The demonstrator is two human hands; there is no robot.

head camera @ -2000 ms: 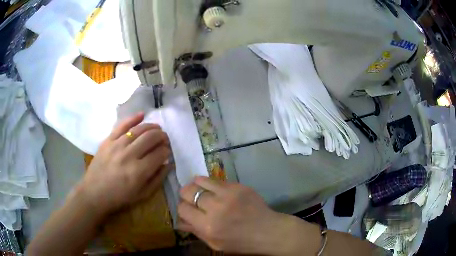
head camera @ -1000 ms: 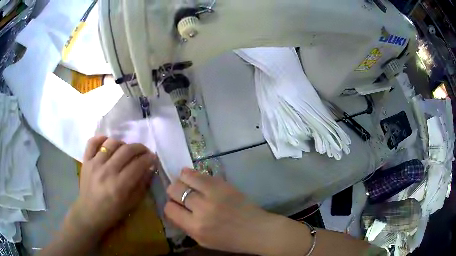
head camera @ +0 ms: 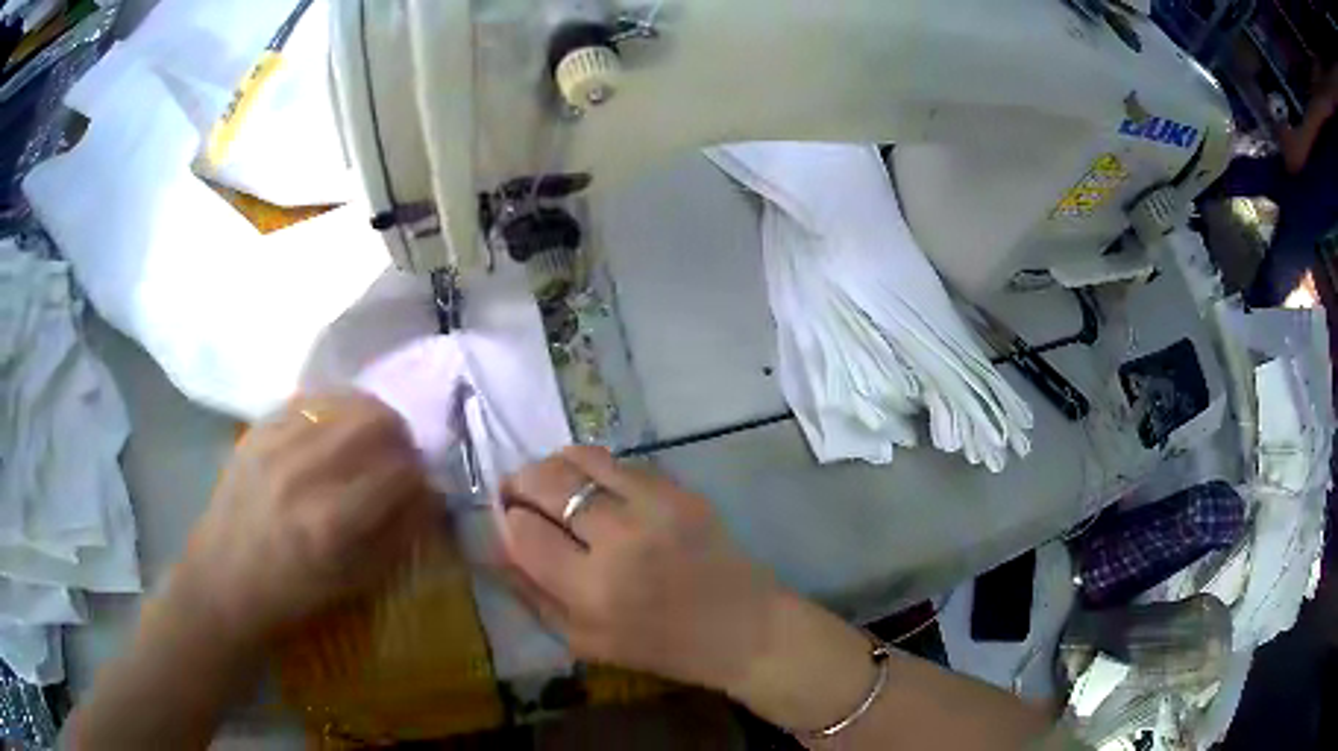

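Note:
The white garment panel (head camera: 191, 294) lies left of and under the presser foot (head camera: 446, 301) of the off-white sewing machine (head camera: 822, 66). The white strip (head camera: 521, 360) runs from the foot toward the wearer, with a raised fold in front of the foot. My left hand (head camera: 316, 506) is blurred, at the cloth's near left edge; its fingertips are not clear. My right hand (head camera: 631, 565) pinches the near end of the strip between thumb and fingers.
A fanned white strip bundle (head camera: 880, 323) lies under the machine arm, with black snips (head camera: 1049, 382) beside it. Layered white cloth (head camera: 59, 455) is at far left. A plaid roll (head camera: 1159, 540), black rectangle (head camera: 1004, 599) and white heap (head camera: 1284, 470) are at right. Amber tape (head camera: 389, 660) covers the near table.
The strip lay flat before and now has a raised fold near the foot. My left hand has turned and blurred. The panel has shifted over the amber patch at upper left.

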